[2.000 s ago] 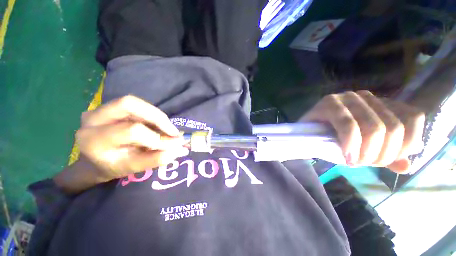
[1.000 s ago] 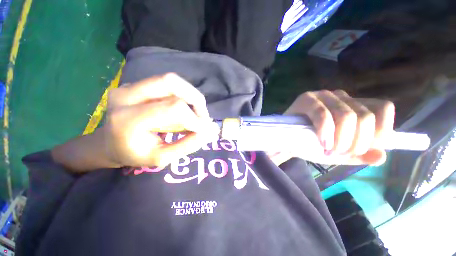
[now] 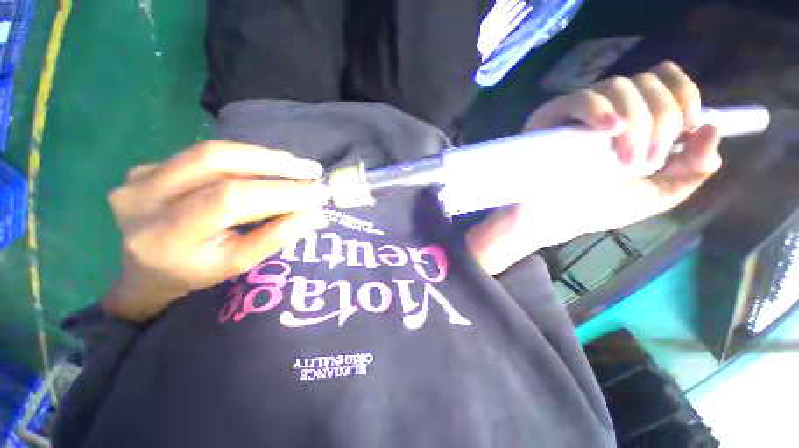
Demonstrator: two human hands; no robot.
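My left hand (image 3: 206, 223), bare, is closed on the hand tool at left centre. The tool's pale gold collar (image 3: 352, 185) shows just past the fingertips, and its shiny rod (image 3: 405, 173) runs right to the open end of the silver-white tubes (image 3: 526, 168). Whether the rod tip is inside a tube cannot be told. My right hand (image 3: 644, 122) is wrapped around the tubes, which tilt up to the right over my lap. One tube end sticks out past my right hand. Glare hides how many tubes there are.
Clear plastic liner (image 3: 530, 39) shows at the top. A dark ridged stack (image 3: 653, 394) and a teal bench top (image 3: 653, 293) are at lower right, beside a bright tray (image 3: 778, 293). Blue crates (image 3: 10, 206) stand at the left edge.
Since one second ago, the tubes and my right hand have moved up and tilted. My left hand has shifted left, and the collar has come away from the tube end, exposing the rod.
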